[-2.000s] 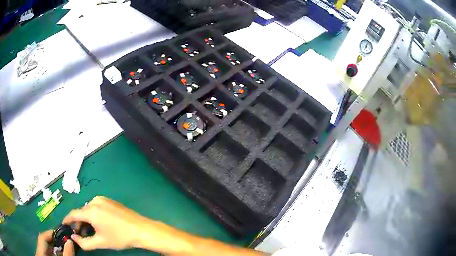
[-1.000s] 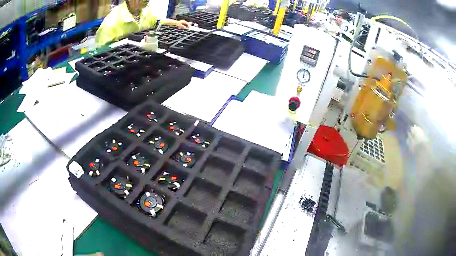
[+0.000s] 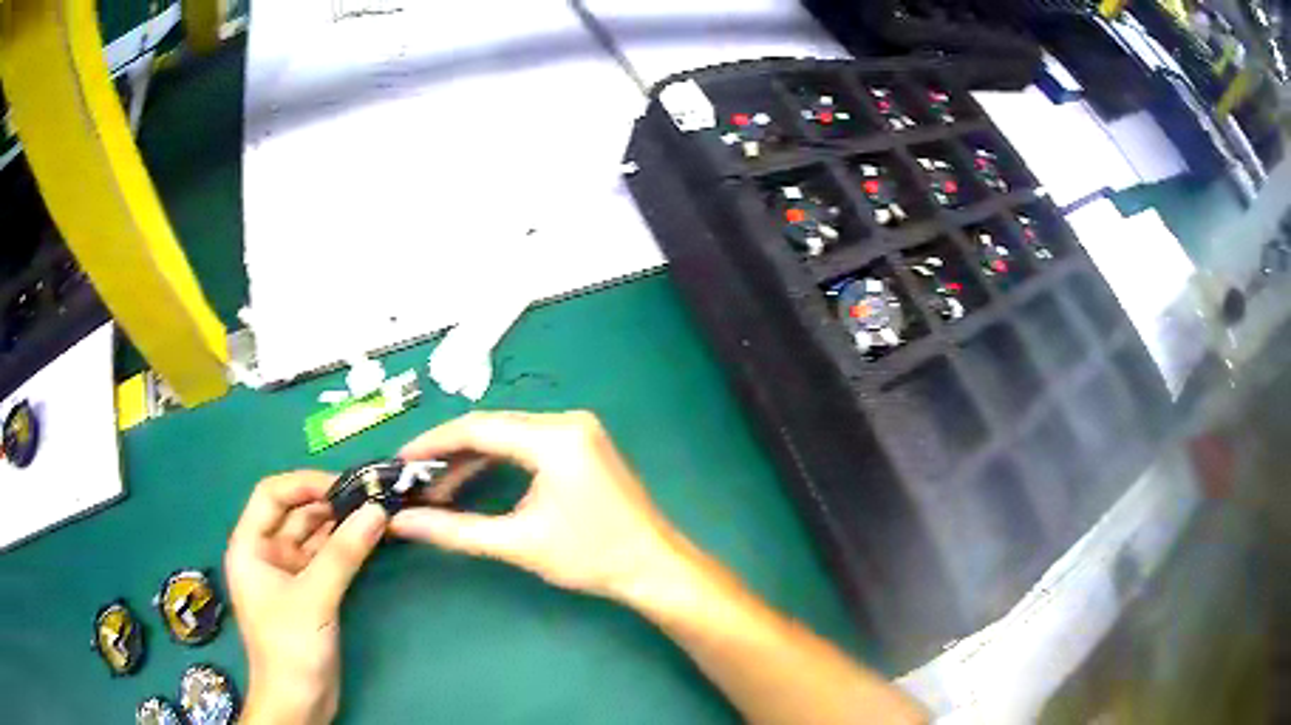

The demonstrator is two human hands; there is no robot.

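Note:
A small black round module with white tabs is held over the green mat. My left hand grips its left side between thumb and fingers. My right hand holds its right side, near the white tabs; the fingers hide part of it. The black foam tray stands to the right. Its far pockets hold black discs with red dots and white tabs, such as the nearest tray part. Its nearer pockets show no parts.
Gold-centred modules and silvery ones lie on the mat at lower left. A lime-green strip and a crumpled white scrap lie beyond my hands. A yellow upright stands left; white sheets lie behind.
The view has swung away from the press and back down to the mat. Both hands and the held module now show near the middle left; loose modules have come into view.

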